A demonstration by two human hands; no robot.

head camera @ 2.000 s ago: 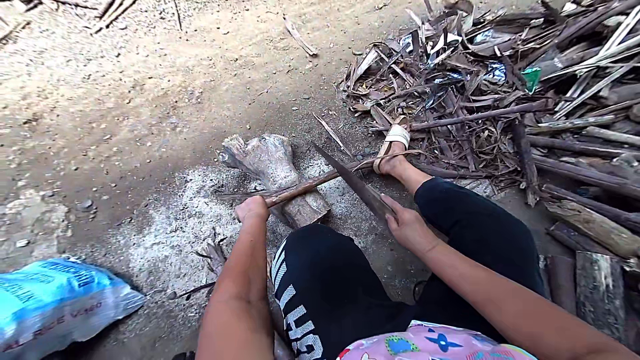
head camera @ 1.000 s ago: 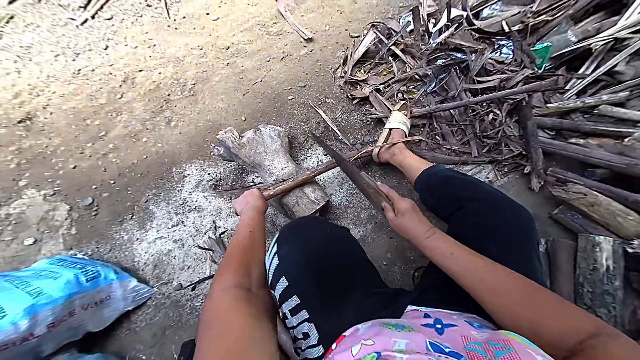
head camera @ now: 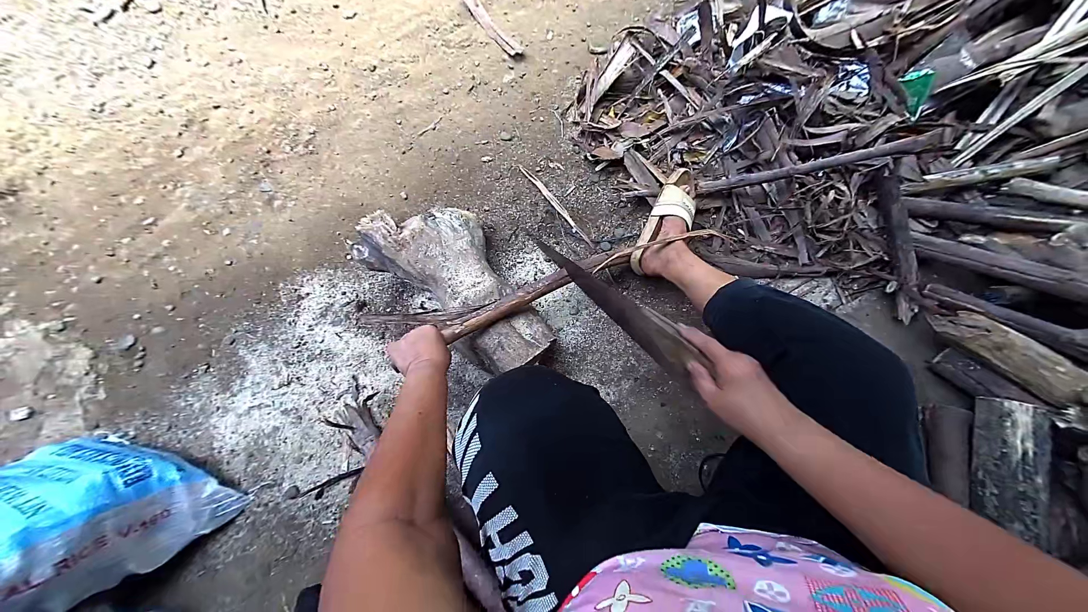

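My left hand (head camera: 420,350) is closed around the near end of a thin wooden branch (head camera: 525,297). The branch lies slantwise across a pale, forked log block (head camera: 459,272) on the ground, and its far end reaches my sandaled foot (head camera: 671,223). My right hand (head camera: 733,382) grips a handsaw (head camera: 625,316) by its handle end. The saw's dark blade points up and to the left and crosses the branch between the log and my foot. Whether its teeth touch the branch I cannot tell.
Pale sawdust (head camera: 280,365) covers the dirt around the log. A blue and white printed sack (head camera: 110,518) lies at lower left. A heap of sticks, bark and dry leaves (head camera: 790,144) fills the upper right, with cut logs (head camera: 1011,467) at the right edge. A loose stick (head camera: 557,204) lies beyond the log.
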